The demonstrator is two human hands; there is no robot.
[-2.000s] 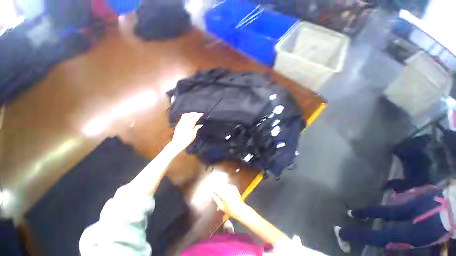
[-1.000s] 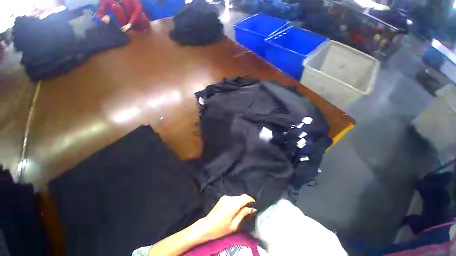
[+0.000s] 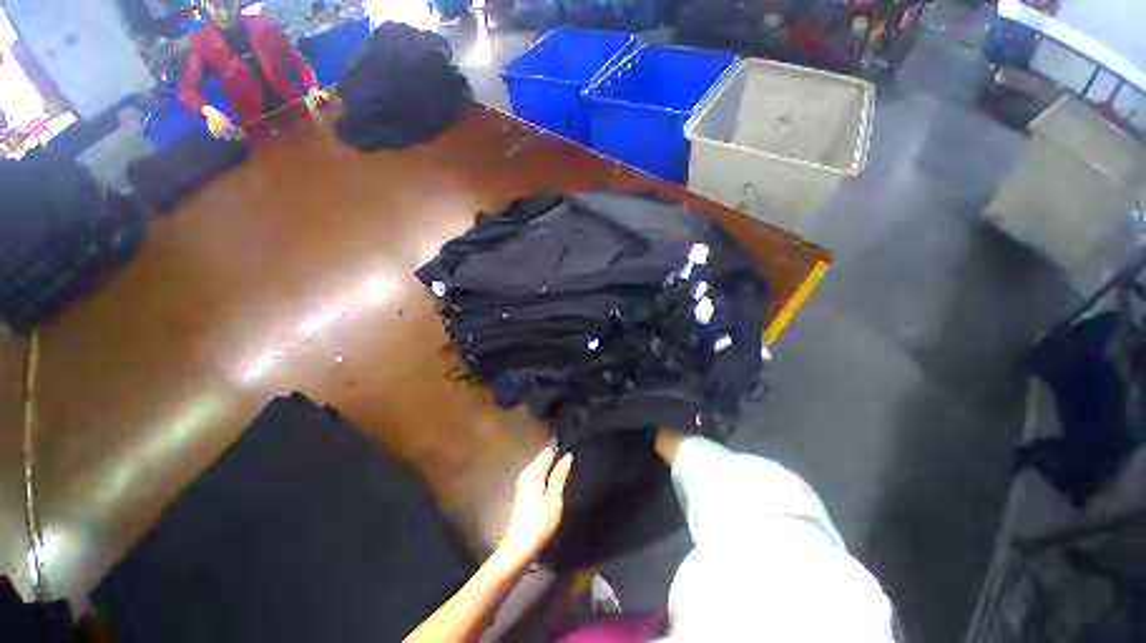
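Observation:
A black garment (image 3: 613, 484) hangs between my hands at the near side of the loose pile, its upper edge spread. My left hand (image 3: 538, 502) grips its left edge with thumb and fingers. My right hand (image 3: 670, 445) is at its right upper edge, the fingers hidden in the cloth. The unsorted black pile (image 3: 566, 276) with small white tags (image 3: 704, 307) lies just beyond, rumpled. The neat black stack (image 3: 289, 528) lies flat at the lower left, apart from the held garment.
The brown table (image 3: 251, 270) ends at a yellow edge (image 3: 797, 302) on the right. Blue bins (image 3: 660, 107) and a grey-white bin (image 3: 779, 132) stand beyond it. Dark heaps (image 3: 400, 88) lie at the far side and left. A person in red (image 3: 245, 63) stands across the table.
The garment spread over the pile's near side is now drawn close and hangs between my hands. My left hand has moved up and left to its edge. The view has shifted.

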